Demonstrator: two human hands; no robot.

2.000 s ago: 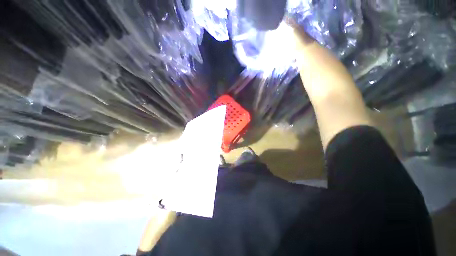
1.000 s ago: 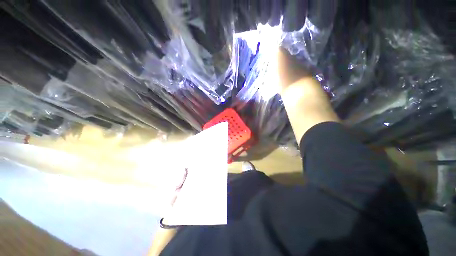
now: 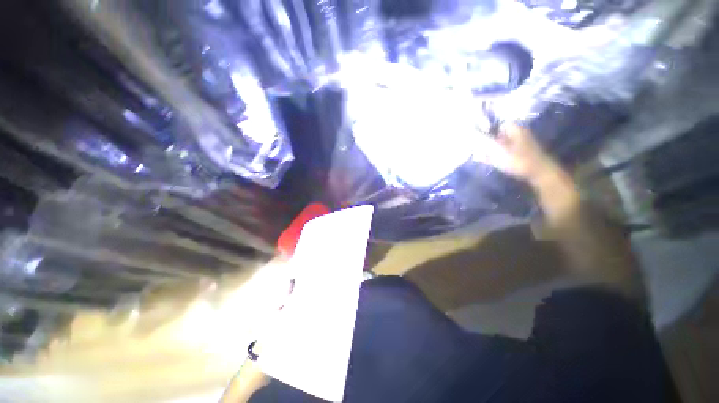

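My left hand, washed out by glare, holds a white paper sheet upright at lower centre; a dark band shows at the wrist. My right hand is blurred and reaches up to brightly lit poly garment bags at upper centre. Its fingertips are lost in glare, so I cannot tell if they grip the film. A dark round shape shows just above this hand; I cannot tell what it is. No print is readable on the sheet.
Bagged dark garments hang in rows on the left and right. A red plastic stool or basket is partly behind the paper. Yellowish floor is at lower left, strongly glared.
My right hand has moved right and slightly down in view. The bright light covers a wider patch of bags. The red item appears further left and more covered by the paper.
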